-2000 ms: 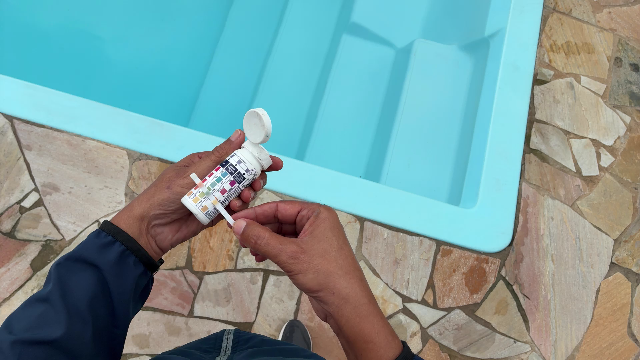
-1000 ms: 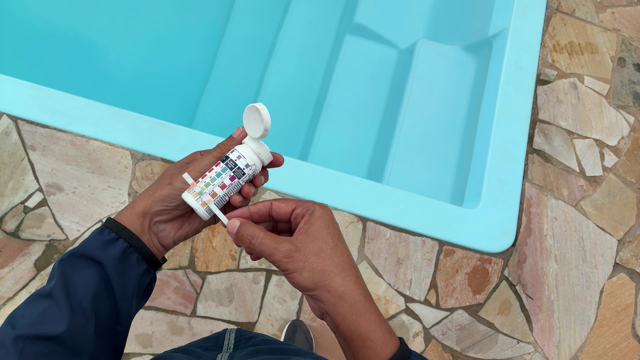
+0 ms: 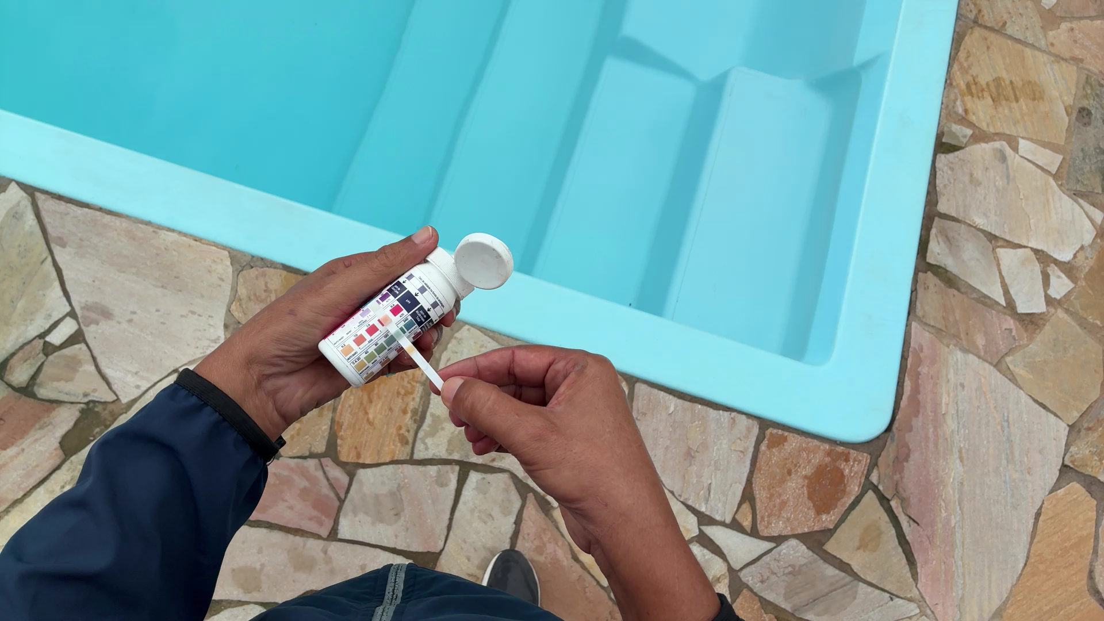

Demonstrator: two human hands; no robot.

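Note:
My left hand [image 3: 315,332] is wrapped around a white plastic test-strip bottle [image 3: 388,317], tilted with its neck toward the upper right. Its round flip cap [image 3: 484,261] stands open on the hinge. A colour chart of small squares covers the side facing me. Between thumb and forefinger my right hand [image 3: 543,414] pinches a thin white test strip [image 3: 421,361]. The strip's upper end, with small coloured pads, lies over the chart, near its lower edge. Whether it touches the bottle I cannot tell. The bottle's inside is hidden.
Beyond my hands is a light-blue swimming pool with a broad rim [image 3: 673,341] and moulded steps [image 3: 742,207] in its corner. Irregular stone paving [image 3: 707,444] surrounds the rim. One of my shoes [image 3: 512,576] shows on the paving at the bottom.
The bottle has turned a little in my left hand, so the chart faces differently. The strip, which earlier reached across the bottle's lower end with its tip past the far side, now ends over the chart.

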